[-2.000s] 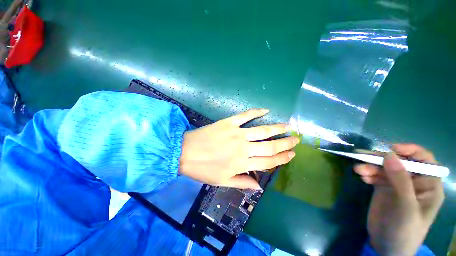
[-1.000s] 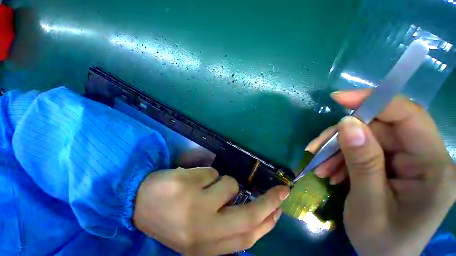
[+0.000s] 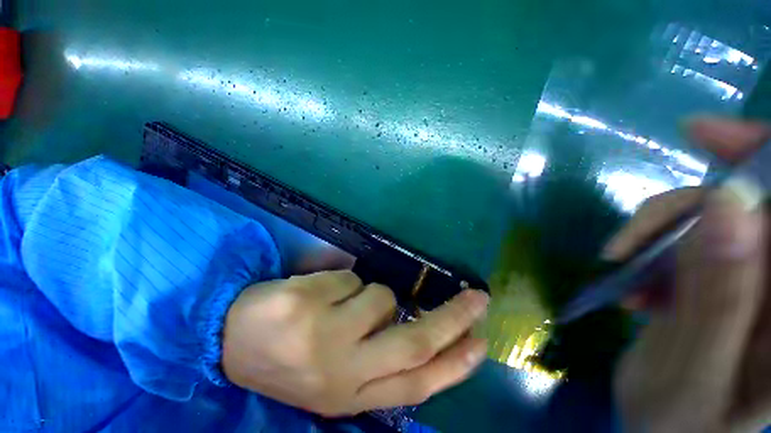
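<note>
The black tablet housing [image 3: 287, 207] lies slanted on the bench, partly hidden under my left hand and sleeve. My left hand [image 3: 347, 338] rests on its right end, with fingertips at the corner, holding the housing. A thin amber flex cable [image 3: 420, 281] shows on the housing just above my fingers. My right hand [image 3: 693, 279] is blurred at the right edge and holds the metal tweezers [image 3: 630, 269], their tip pointing down-left, apart from the housing. The yellow tape [image 3: 516, 309] lies just right of the housing, partly in dark shadow.
The glossy green bench [image 3: 355, 51] has bright light streaks. A clear plastic sheet [image 3: 617, 106] with strong reflections lies at the upper right. A red bin [image 3: 8, 72] is cut off at the left edge.
My left hand moved from lying flat across the housing to gripping its corner. My right hand brought the tweezers to that corner, then moved them away right.
</note>
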